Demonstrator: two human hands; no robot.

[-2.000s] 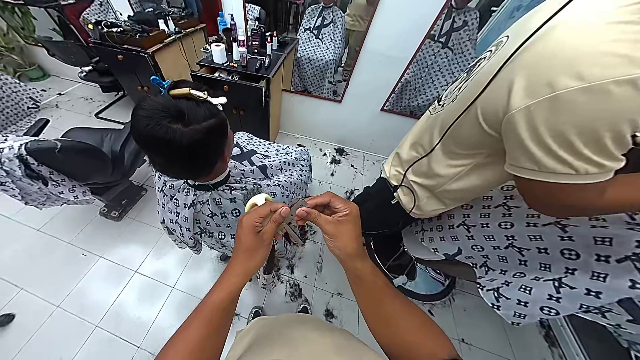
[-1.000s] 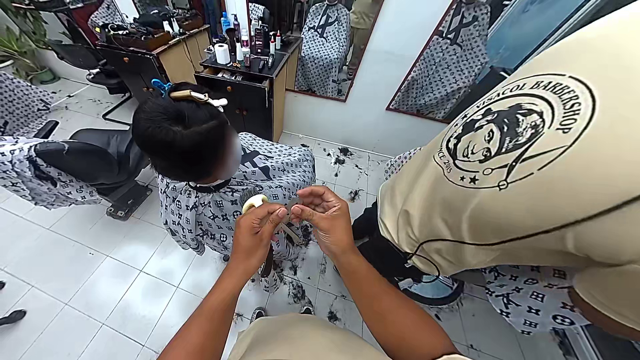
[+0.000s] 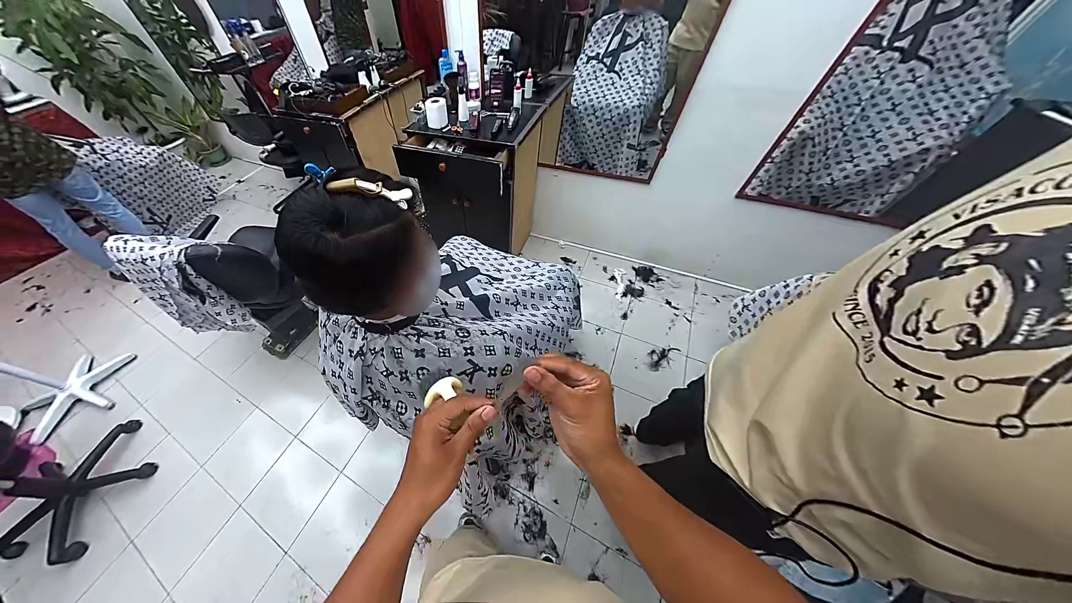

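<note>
My left hand [image 3: 444, 444] grips a small tool with a cream, rounded end [image 3: 442, 390]; the rest of it is hidden by my fingers, so its kind is unclear. To its right is my right hand [image 3: 582, 410], thumb and index finger close together; whether something thin is between them cannot be told. Both hands are in front of a seated person's patterned white barber cape [image 3: 511, 301]. That person's dark hair [image 3: 335, 243] is held on top by a tan and white hair clip [image 3: 364, 188] and a blue clip [image 3: 318, 172].
A co-worker in a beige printed shirt [image 3: 804, 402] stands close at the right. Behind the seated person is a black cabinet [image 3: 461, 188] with bottles and an open drawer. Cut hair [image 3: 532, 519] lies on the tiled floor. A wheeled chair base [image 3: 71, 494] stands at the left.
My hands, close together over a thin metallic thing two seconds ago, are now a little apart. The co-worker's torso has turned, so the shirt's large print shows.
</note>
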